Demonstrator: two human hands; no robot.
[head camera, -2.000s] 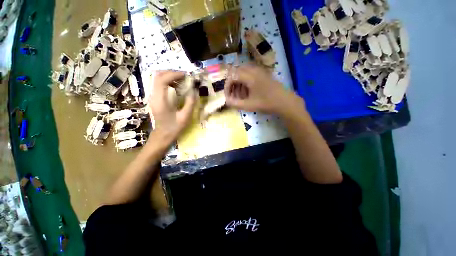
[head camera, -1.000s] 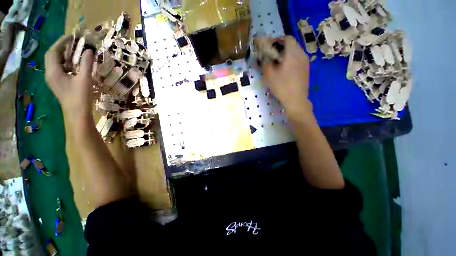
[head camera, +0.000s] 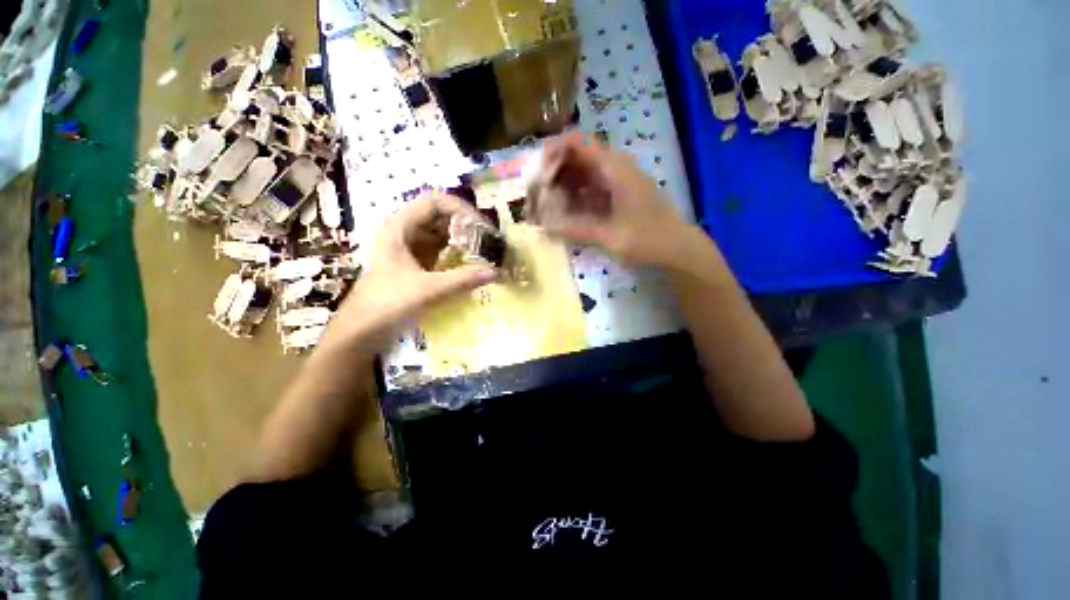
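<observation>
My left hand (head camera: 405, 264) is over the left side of the yellow work pad (head camera: 516, 311), its thumb and fingers around a beige part (head camera: 475, 239) with a black rectangle facing up. My right hand (head camera: 604, 205) is at the right side of the fixture (head camera: 505, 197), fingers curled and blurred; whether it holds a part cannot be told. The fixture lies just in front of the taped box and is partly covered by my right hand. A faint pink spot shows at its back.
The taped box (head camera: 499, 41) stands behind the fixture on the white perforated plate (head camera: 628, 135). A left pile of beige parts (head camera: 252, 170) lies on the brown surface (head camera: 223, 404). A blue tray (head camera: 751, 211) at right holds another pile. The green belt (head camera: 106, 305) carries blue cylinders.
My left hand has come from the left pile to the work pad with a beige part. My right hand has moved left from beside the box to the fixture.
</observation>
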